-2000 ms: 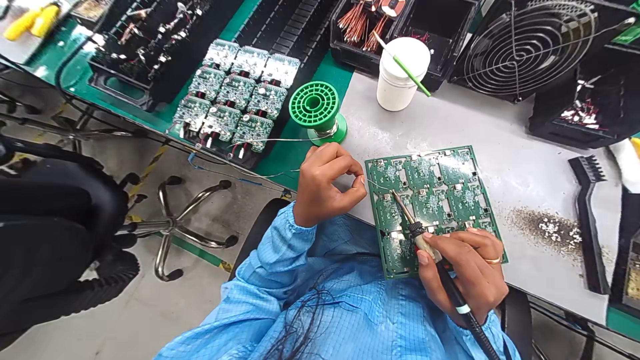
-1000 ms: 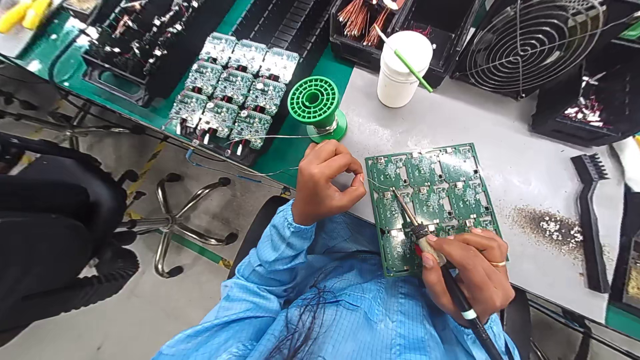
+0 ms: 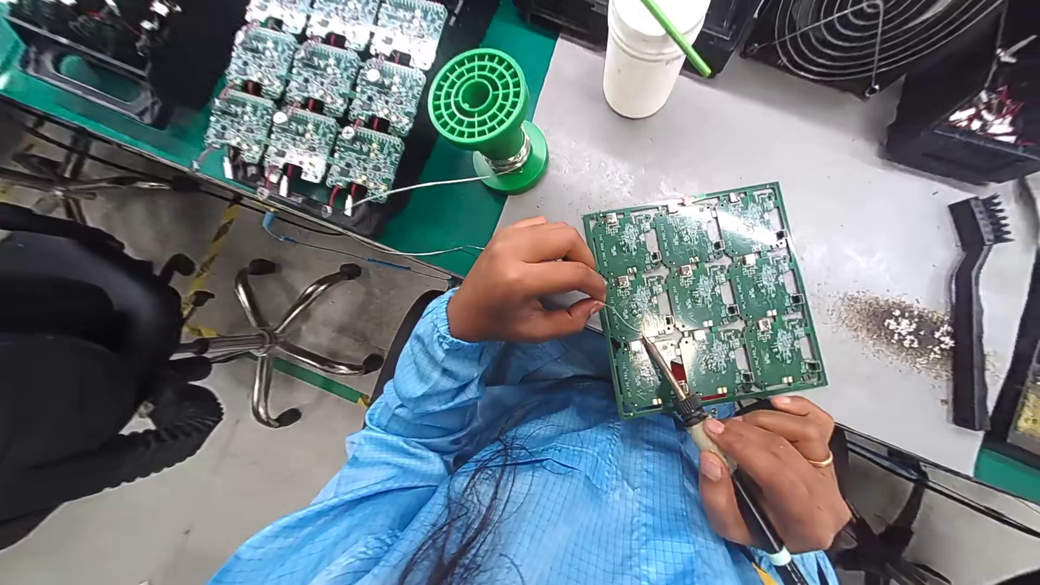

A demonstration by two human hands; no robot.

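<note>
A green printed circuit board panel [image 3: 707, 292] lies at the table's front edge. My left hand [image 3: 532, 280] pinches thin solder wire [image 3: 621, 318] between thumb and finger over the panel's left side. In my right hand [image 3: 776, 471] is a soldering iron [image 3: 699, 422], its tip down at the panel's lower left part, close to the wire's end. Whether tip and wire touch is too small to tell. Behind my left hand a green solder spool [image 3: 479, 101] stands upright, with wire running off it to the left.
Several small assembled circuit boards [image 3: 313, 77] sit in rows at the back left. A white bottle [image 3: 642, 61] bears a green stick. At the right are a black brush [image 3: 971, 317], scattered solder bits [image 3: 910, 329], a black bin [image 3: 967, 122] and a fan with a wire guard [image 3: 869, 32].
The iron's tip has moved a little toward the near side of the panel. My left hand holds the wire throughout, in much the same place.
</note>
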